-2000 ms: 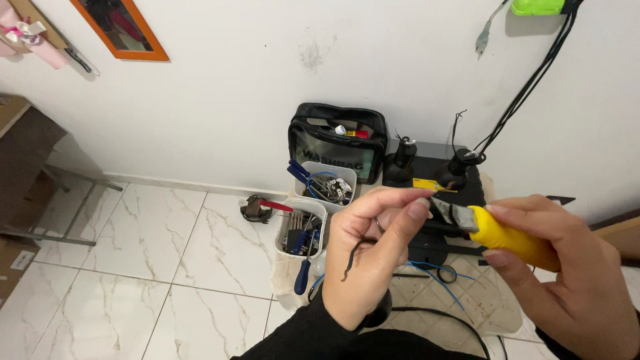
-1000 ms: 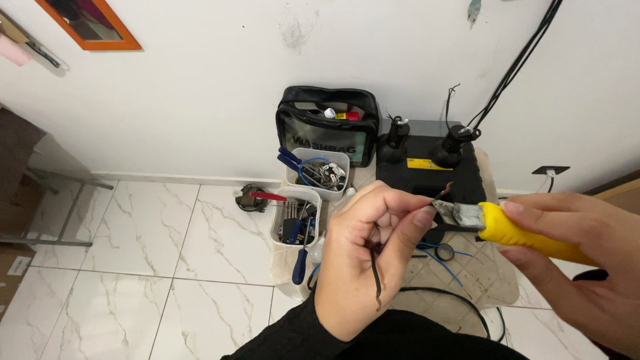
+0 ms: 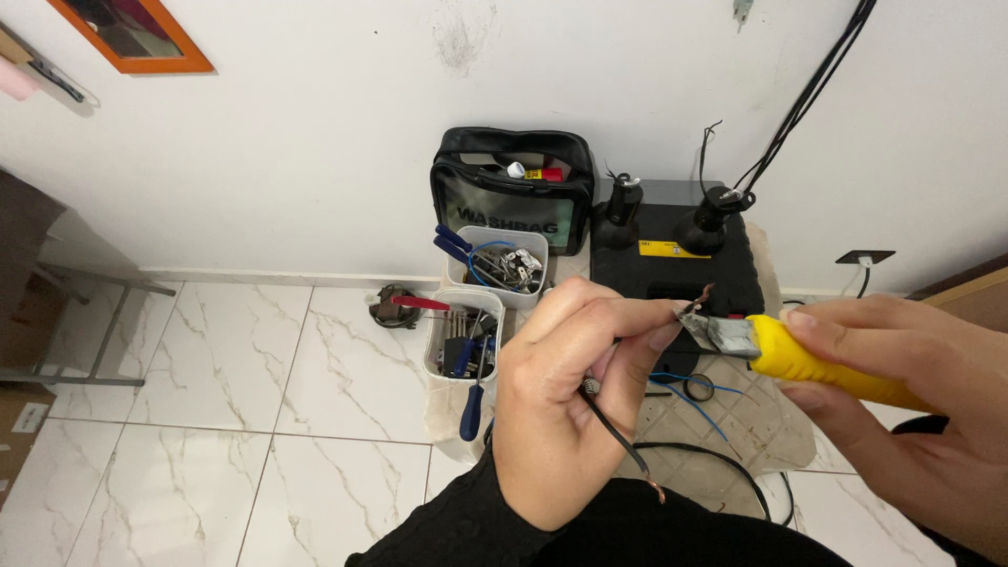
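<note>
Between its thumb and forefinger, my left hand point(image 3: 579, 394) pinches a short black electrical wire point(image 3: 618, 437). The wire's lower end, with bare copper strands, hangs out below the palm. At the fingertips the other end shows twisted bare copper point(image 3: 703, 296). My right hand point(image 3: 913, 394) holds a yellow-handled tool point(image 3: 819, 370) whose worn grey metal end point(image 3: 724, 335) lies against the wire, close to the left fingertips. Whether that end is a blade or a pair of jaws I cannot tell.
Beyond my hands, a black case point(image 3: 669, 276) carries two black lamp holders point(image 3: 709, 224). Left of it are a black wash bag point(image 3: 512, 189) and two plastic tubs point(image 3: 461, 374) of screwdrivers and small parts. Blue wires point(image 3: 697, 402) and a black cable point(image 3: 709, 450) lie on the stool top.
More twisted copper shows above the left fingertips than two seconds ago. Both hands keep their grip, and the tool's metal end remains by the fingertips.
</note>
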